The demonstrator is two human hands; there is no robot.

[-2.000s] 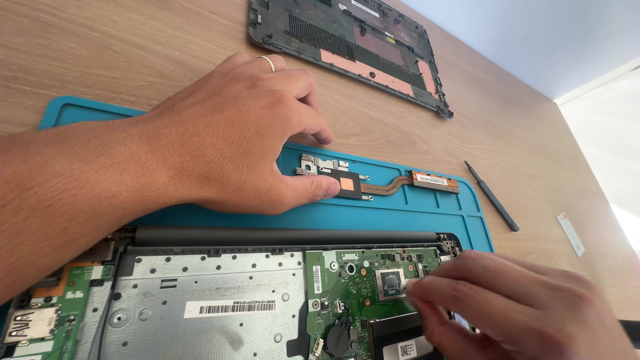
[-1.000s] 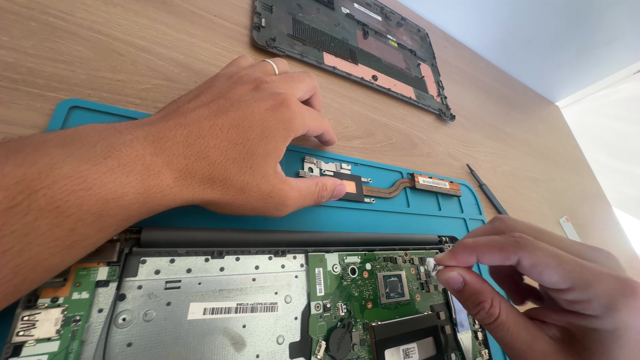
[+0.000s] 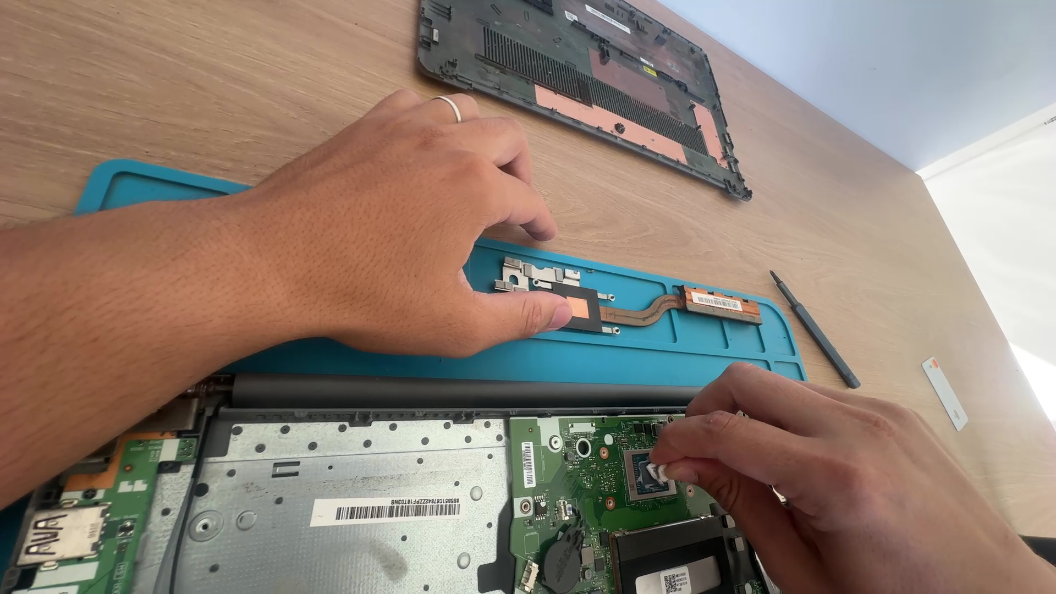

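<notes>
My right hand [image 3: 792,470] pinches a small piece of white wipe or cotton [image 3: 657,472] between thumb and fingers, against the processor chip [image 3: 642,477] on the green motherboard [image 3: 540,487] of an opened laptop. My left hand [image 3: 412,223] is spread over the blue silicone mat, its thumb tip on the plate of a copper heat-pipe cooler [image 3: 652,315]; the other fingers are apart and partly curled. A metal bracket [image 3: 536,275] lies beside the plate, behind the thumb.
The laptop's bottom cover [image 3: 577,78] lies inside up on the wooden table [image 3: 272,74]. A dark screwdriver [image 3: 815,330] and a small white card or strip [image 3: 944,393] lie right of the blue mat [image 3: 528,363]. A metal plate [image 3: 355,470] fills the laptop's left part.
My right hand, which was held off to the right of the chip a second ago, has moved back left onto it with the white piece. My left hand has stayed at the cooler.
</notes>
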